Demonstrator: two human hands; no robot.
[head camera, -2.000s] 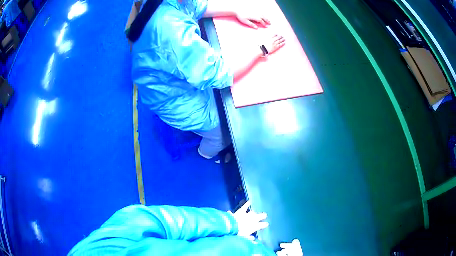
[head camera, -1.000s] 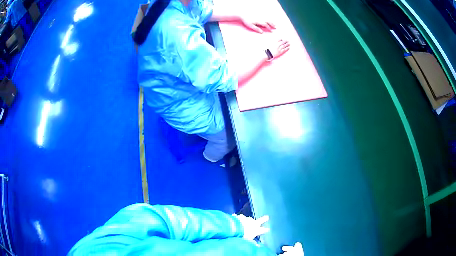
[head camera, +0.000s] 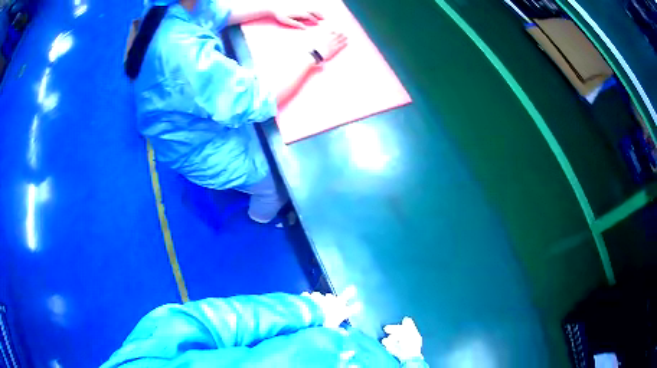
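The green bench top (head camera: 432, 237) lies before me. My left hand (head camera: 335, 305), in a white glove, is at the bench's near left edge; it is overexposed and blurred, its fingers look spread, and nothing shows in it. My right hand (head camera: 403, 339), also in a white glove, is over the bench top near the bottom of the picture, to the right of the left one. Its fingers are partly apart and nothing shows in it.
A seated person in a light blue gown (head camera: 194, 79) rests bare hands on a red-edged, washed-out mat (head camera: 338, 79). Brown cardboard (head camera: 573, 54) lies at upper right. A black box or tray (head camera: 612, 327) with a white piece is at lower right.
The view has turned, so the neighbour, mat and cardboard sit further left and higher. My right hand shows more fully and more of the dark box is visible.
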